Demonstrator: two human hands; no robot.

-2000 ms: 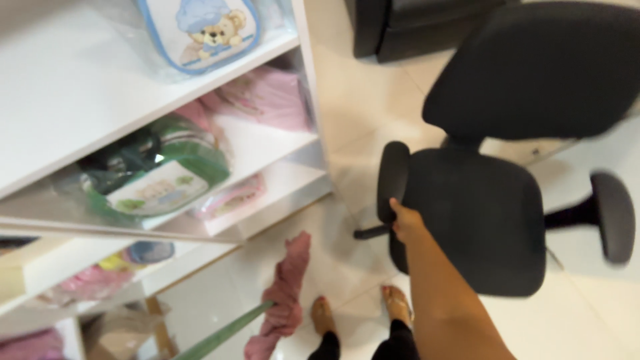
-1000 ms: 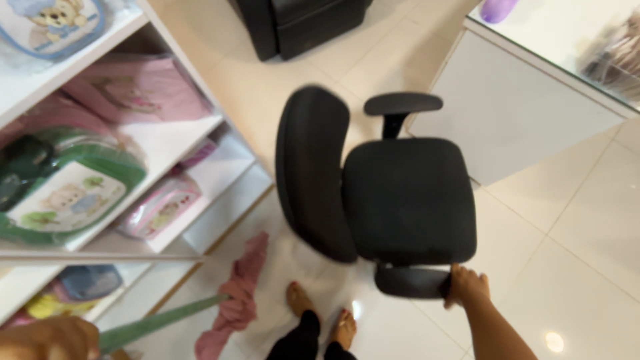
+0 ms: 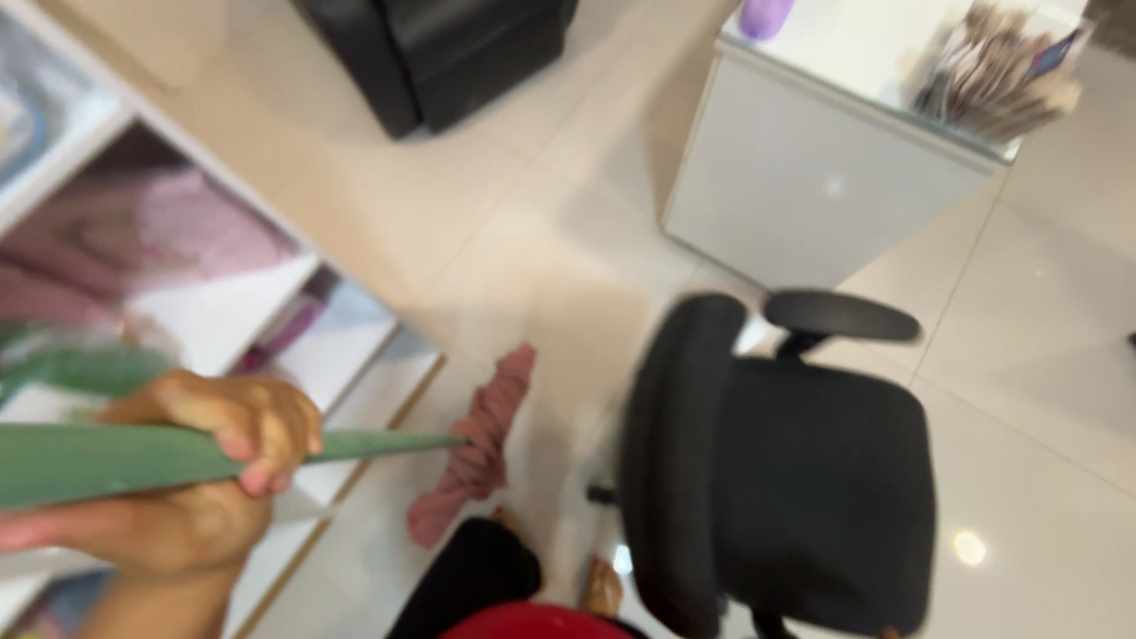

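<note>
My left hand (image 3: 204, 479) is closed around the green pole (image 3: 382, 444) of a floor mop, palm turned up, at the left. The pole's far end meets a twisted pink cloth (image 3: 484, 435) on the tiled floor, beside the white shelving. A black office chair (image 3: 816, 497) with armrests stands at the right, its backrest toward the cloth. At the bottom edge, by the chair seat, a tiny skin-coloured bit shows, perhaps a fingertip of my right hand (image 3: 889, 633); the rest is outside the view, so its grip cannot be told.
White shelves (image 3: 355, 364) at the left hold pink and green packed goods. Black furniture (image 3: 479, 53) stands at the top. A white counter (image 3: 781, 169) at the upper right bears a purple object and a bundle. My feet and a red rounded thing (image 3: 541, 621) are at the bottom.
Two seconds ago my right hand held the chair's armrest; the chair has since turned. My left hand has come farther into view on the pole. The view has shifted.
</note>
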